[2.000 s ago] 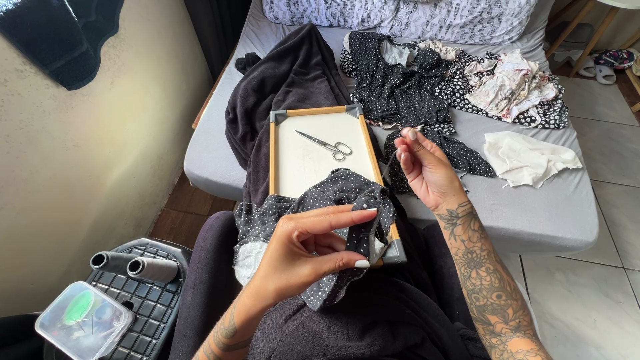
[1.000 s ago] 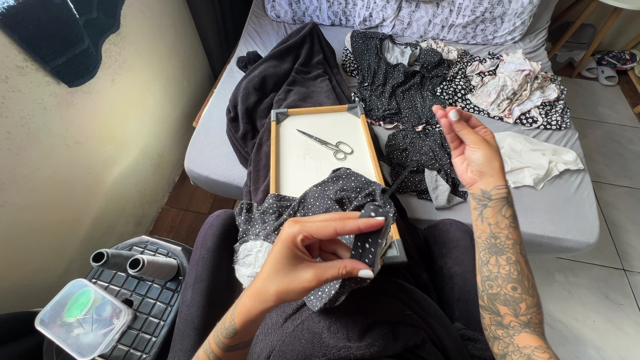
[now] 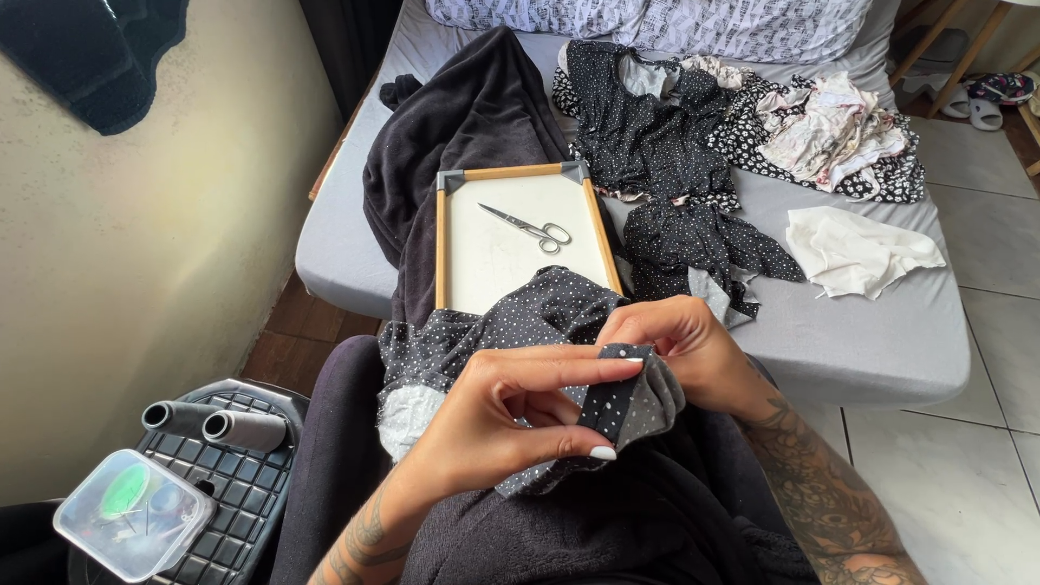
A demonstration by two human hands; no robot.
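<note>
A folded edge of black polka-dot fabric (image 3: pixel 605 406) is pinched between the thumb and fingers of my left hand (image 3: pixel 504 406). Close behind that edge is my right hand (image 3: pixel 691 349), its fingertips hidden by the cloth and the left fingers, so its hold cannot be told. The rest of the dotted fabric (image 3: pixel 520 317) drapes over my lap and the lower end of a wood-framed white board (image 3: pixel 467 276). Metal scissors (image 3: pixel 532 229) lie on the board, away from both hands. No needle or thread can be made out.
On a black plastic stool (image 3: pixel 236 479) at lower left are thread cones (image 3: pixel 244 429) and a clear plastic box (image 3: pixel 134 516) with small items. The bed (image 3: pixel 861 349) bears a dotted garment (image 3: pixel 650 122), fabric scraps (image 3: pixel 829 134), a white cloth (image 3: pixel 861 248) and a dark blanket (image 3: pixel 455 138).
My right hand, raised and apart from the fabric at the right a second ago, has come down and left to the cloth by my left hand. The left hand keeps its pinch on the edge.
</note>
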